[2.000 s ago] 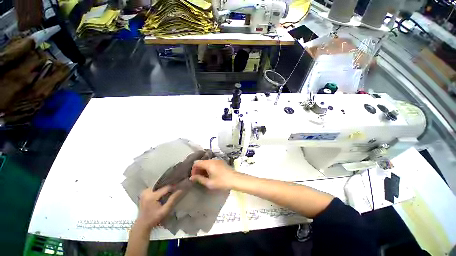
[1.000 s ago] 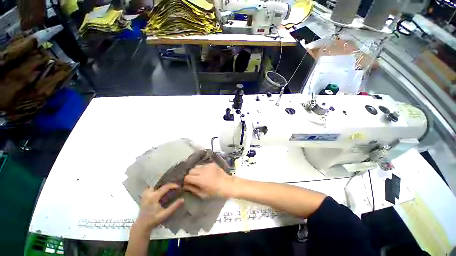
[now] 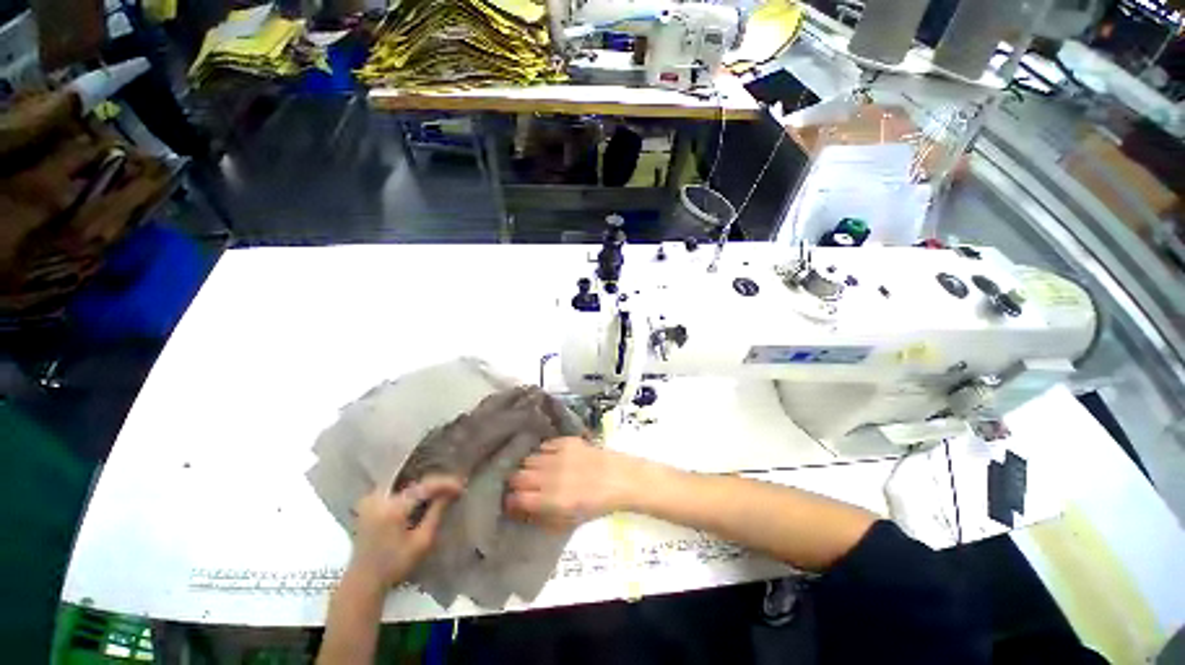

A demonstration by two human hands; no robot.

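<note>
A fanned stack of grey-taupe cut pieces [image 3: 370,435] lies on the white table, left of the needle area. A darker brown-grey folded piece [image 3: 481,429] lies on top of it, its upper right end close to the needle area. My left hand [image 3: 400,530] holds the left edge of the dark piece between thumb and fingers. My right hand [image 3: 561,483] rests on the right part of the pieces with its fingers curled; its fingertips are partly hidden, so its grip cannot be told.
The white sewing machine [image 3: 832,331] stands to the right. Small black pieces [image 3: 1006,489] lie at the far right. A printed ruler [image 3: 260,581] runs along the front edge. Behind are another table [image 3: 559,100] with yellow-edged piles [image 3: 455,46] and two thread cones [image 3: 890,29].
My right hand has moved from the middle of the dark piece to its right side. The dark piece lies more spread out. My left hand has shifted slightly.
</note>
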